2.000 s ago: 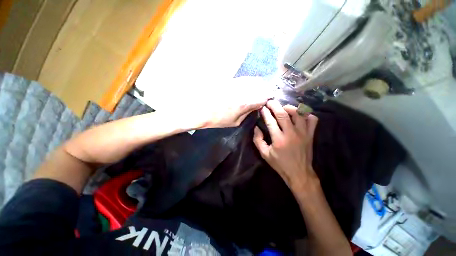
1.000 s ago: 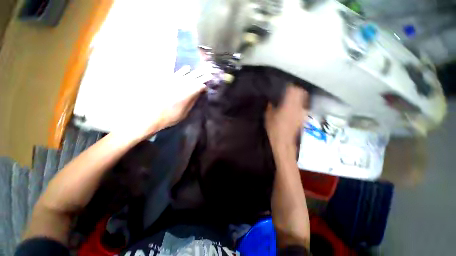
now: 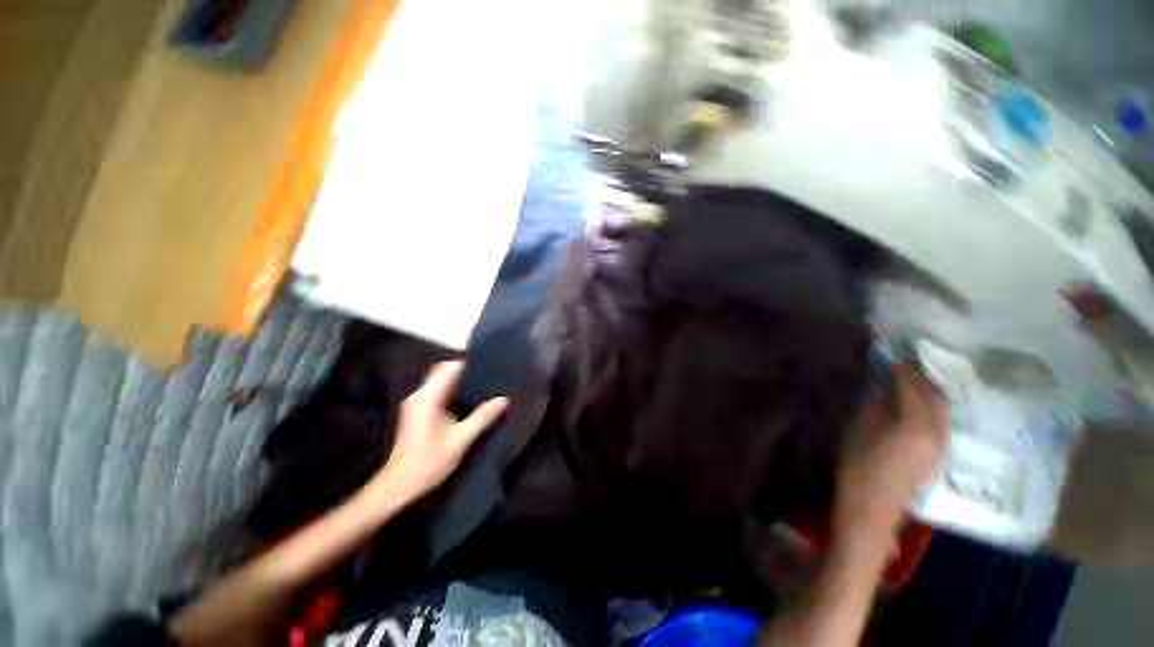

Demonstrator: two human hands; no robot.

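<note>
A dark garment (image 3: 759, 341) lies bunched from under the sewing machine's needle area down into my lap. A flatter dark-blue strip (image 3: 506, 310) runs along its left side, from beside the presser area (image 3: 633, 164) over the table edge. My left hand (image 3: 443, 430) is at the strip below the table edge, thumb on top and fingertips hidden at its left edge. My right hand (image 3: 896, 442) is blurred at the garment's right side; its fingertips and grip are unclear. No hand is at the needle.
The white machine arm (image 3: 873, 139) spans the upper right. The white table (image 3: 418, 164) borders taped cardboard (image 3: 165, 190) with a small grey box (image 3: 234, 32). Grey quilted covering (image 3: 89, 442) is at left. A white tray (image 3: 981, 474) is at right; a blue round container (image 3: 702, 628) is at the bottom.
My left hand has moved from beside the needle down to the strip below the table edge, uncovering the strip. My right hand has moved from the needle area to the garment's right side. The view has shifted.
</note>
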